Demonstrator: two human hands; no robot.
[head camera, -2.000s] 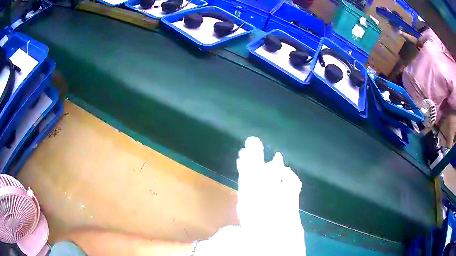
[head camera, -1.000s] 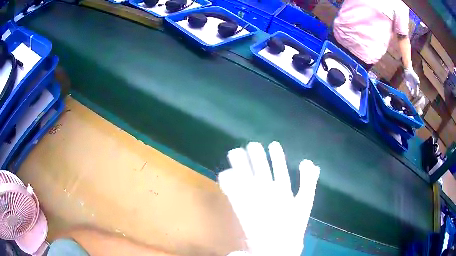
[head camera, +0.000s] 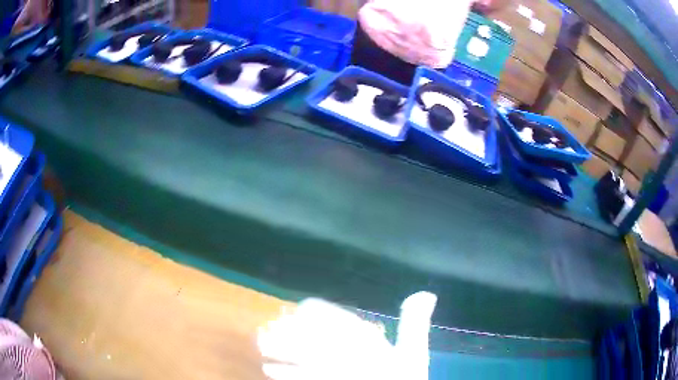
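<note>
My left hand (head camera: 346, 340), in a white glove, is at the bottom edge, over the border of the tan board (head camera: 149, 297) and the teal surface (head camera: 513, 364). It is overexposed and cut off below. The thumb points up, apart from the fingers, and nothing shows in it. My right hand is not in view. Nearest ahead is the dark green conveyor belt (head camera: 297, 178). Beyond it, blue trays (head camera: 482, 165) hold black headphones (head camera: 441, 116) on white liners.
Stacked blue trays (head camera: 46, 223) stand at left, more (head camera: 645, 338) at lower right. A pink fan (head camera: 24, 356) is at lower left. Blue crates (head camera: 308, 30), a green crate (head camera: 483, 48), cardboard boxes (head camera: 572, 111) and a person in pink (head camera: 416, 30) are behind the belt.
The view has shifted, so the far trays sit lower and further left. My left hand is lower in the picture, its fingers now towards the left. The person in pink appears further left.
</note>
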